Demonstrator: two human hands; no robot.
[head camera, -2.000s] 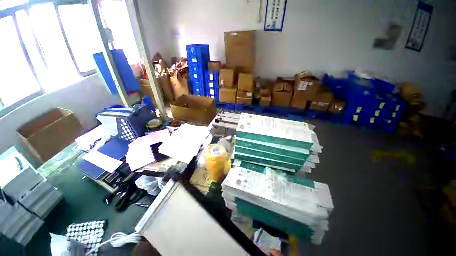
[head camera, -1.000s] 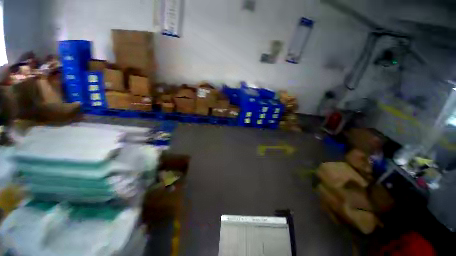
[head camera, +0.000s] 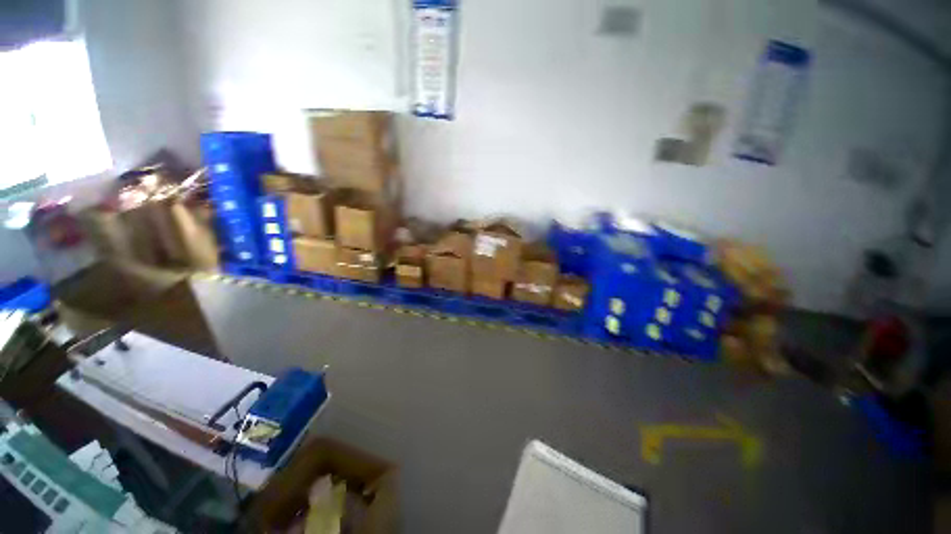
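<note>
A thin pale rectangle with a dark right edge, perhaps a clipboard or flat tray, rises from the bottom edge of the view, right of centre. It is tilted, and its lower part is cut off. No hand shows on it. My left hand and my right hand are both out of the picture, so what holds the rectangle is hidden.
A white-topped machine with a blue box stands at lower left, beside green-and-white stacks. An open brown carton is on the floor. Brown cartons and blue crates line the wall. A yellow mark is on the floor.
The view has swung from the cluttered bench towards the aisle and wall, then slightly back left. The pale rectangle stays low in view, now tilted. The white-topped machine has come into view.
</note>
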